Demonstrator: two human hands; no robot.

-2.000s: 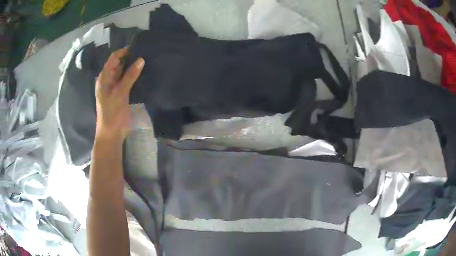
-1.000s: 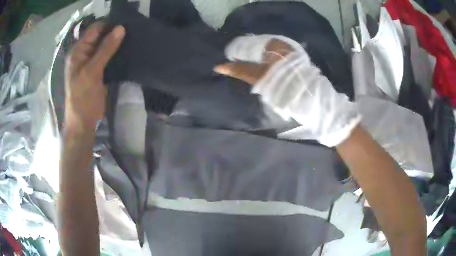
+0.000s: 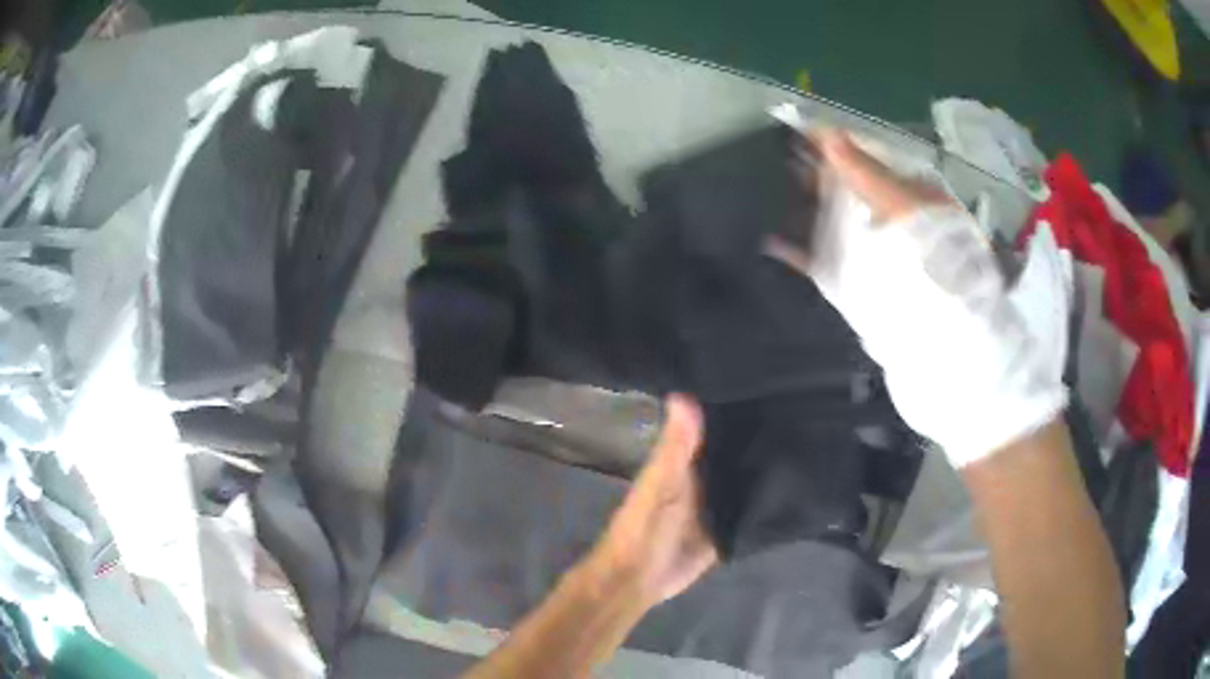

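A black cut piece (image 3: pixel 756 305) is between my two hands, blurred, over the right half of the table. My right hand (image 3: pixel 922 285), wrapped in white gauze with bare fingertips, grips its upper right edge. My left hand (image 3: pixel 664 511) is bare and holds its lower edge, with the fingers hidden behind the cloth. A crumpled black fabric pile (image 3: pixel 524 226) lies left of it and touches or overlaps it. Dark grey panels (image 3: pixel 484 524) lie nearest my body, partly covered by my left forearm and the black piece.
Dark panels with white edges (image 3: pixel 226 252) stand at the left of the light grey table (image 3: pixel 650 80). Pale strips (image 3: pixel 47 292) lie tangled at the far left. Red fabric (image 3: pixel 1128 292) and white scraps (image 3: pixel 962 623) are at the right. Green floor shows beyond the far edge.
My left hand has moved from the upper left to the lower middle. My right hand has moved right with the black piece, which has left the white-edged panels uncovered. The view has shifted.
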